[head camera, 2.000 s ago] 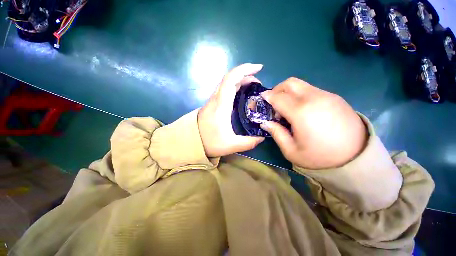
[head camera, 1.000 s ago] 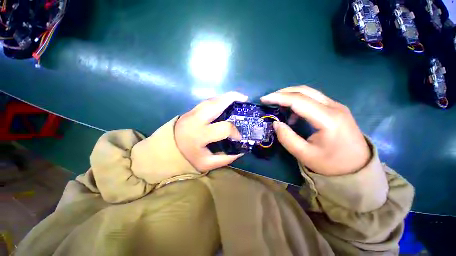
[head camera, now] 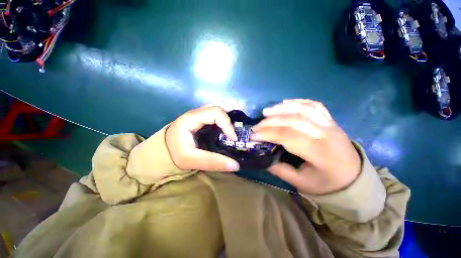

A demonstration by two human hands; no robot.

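A black camera front housing with a circuit board showing in its open back is held between my two hands, just above the table's near edge. My left hand grips its left side, with a fingertip on the board and the thumb along the near rim. My right hand is round its right side, slightly blurred, with fingertips over the board's right part. A bit of yellow wire shows by the right fingers. The rest of the wires and the front face are hidden.
The glossy green tabletop has a bright reflection. Units with loose wires lie at the far left. Several units with tucked wires stand at the upper right. A red plastic stool is below the left edge.
The housing in my hands has moved slightly nearer to me and tilted, and its board is seen more from the side. My right fingers have moved onto the board.
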